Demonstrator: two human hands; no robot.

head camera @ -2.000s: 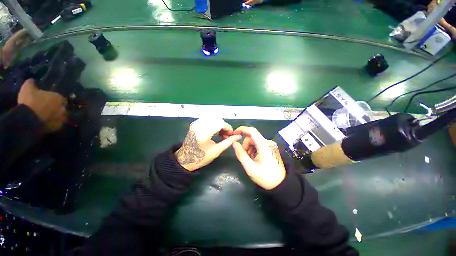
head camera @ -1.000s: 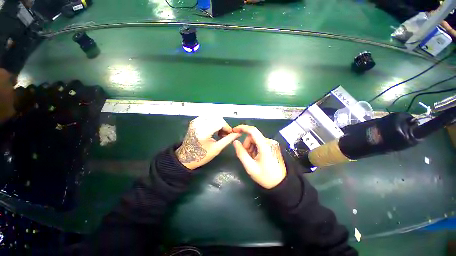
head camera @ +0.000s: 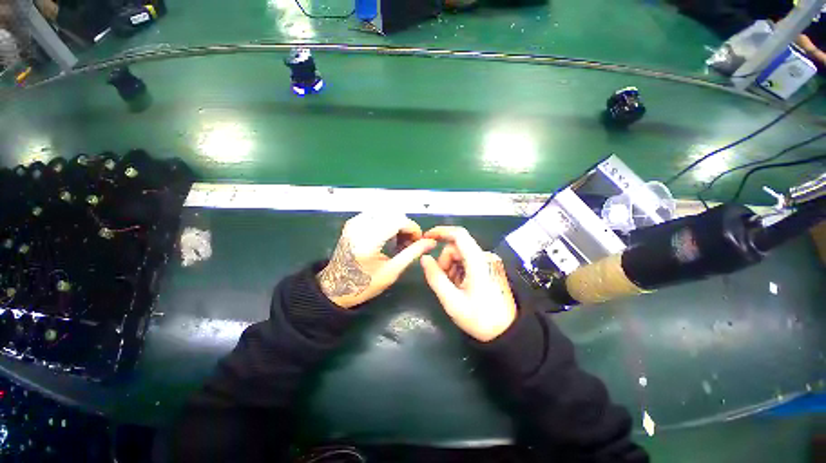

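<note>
My left hand [head camera: 367, 262] and my right hand [head camera: 473, 282] rest above the dark green bench with fingertips touching each other. Whether something tiny is between the fingertips is too small to tell. The electric screwdriver [head camera: 688, 246], a black barrel with a tan wrapped end, hangs tilted to the right of my right hand. The silver-white screw feeder [head camera: 580, 228] stands behind its tip. The black blister tray [head camera: 86, 271] lies at the left, with wired sub-assemblies in its pockets.
Three round black units stand on the green conveyor: one at left [head camera: 127, 83], one glowing blue-white [head camera: 303, 72], one at right [head camera: 625, 107]. A white edge strip [head camera: 362, 199] divides bench and belt. Black cables run at right. Other persons' arms show at the far edge.
The round black units have moved left along the belt. Another person's hand and the dark thing over the tray at left are gone, leaving the tray exposed. My hands have hardly moved.
</note>
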